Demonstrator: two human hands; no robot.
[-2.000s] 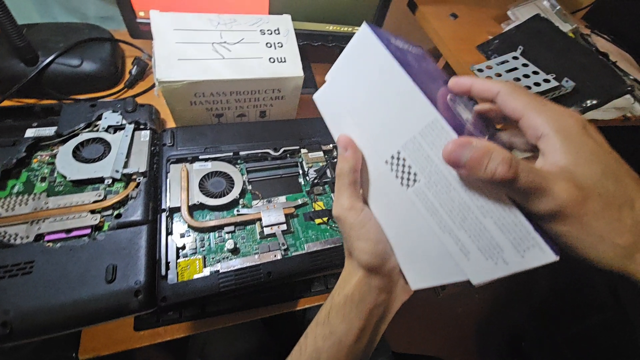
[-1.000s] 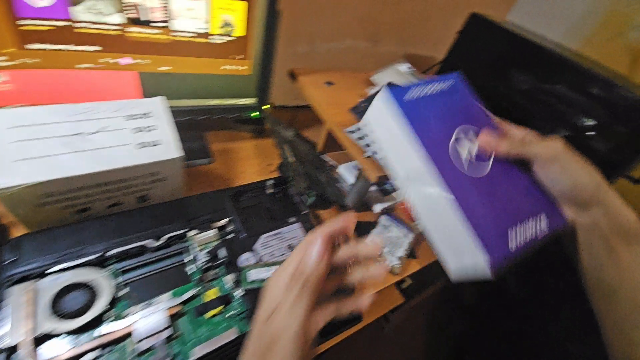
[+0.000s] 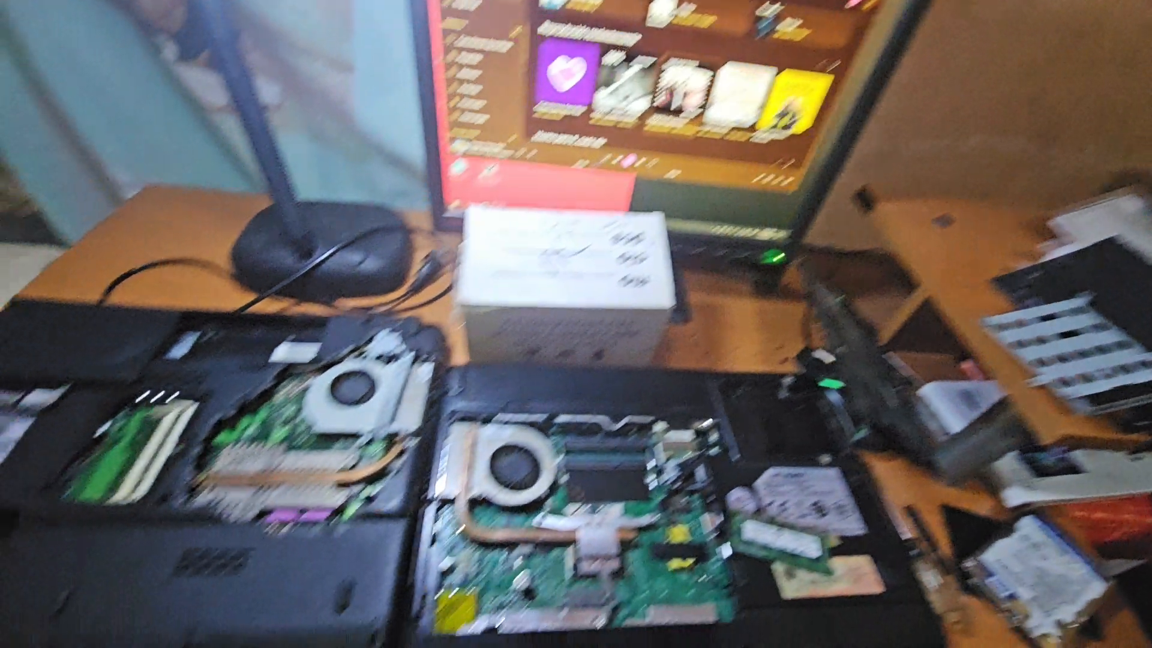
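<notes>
Neither of my hands is in the head view. Two laptops lie open at their undersides, side by side. The right laptop point(image 3: 666, 558) shows a green motherboard, a cooling fan point(image 3: 515, 463) and a bent copper heat pipe point(image 3: 531, 535). A RAM module point(image 3: 780, 543) lies on its right part, beside a silvery labelled piece point(image 3: 808, 499). In the left laptop point(image 3: 216, 562) another fan point(image 3: 354, 384) and heat pipe sit at the upper right, with a green board in a bay further left. The purple and white box is out of view.
A white cardboard box point(image 3: 562, 297) stands behind the laptops, before a lit monitor point(image 3: 630, 108). A black stand base point(image 3: 319, 247) with cables is at the back left. At right are a dark tool-like object point(image 3: 868, 378), a perforated metal bracket point(image 3: 1075, 346) and a metal-cased part point(image 3: 1039, 576).
Both hands and the purple and white box, seen in the earlier frames, have gone out of view. The view has swung to show both laptops and the monitor.
</notes>
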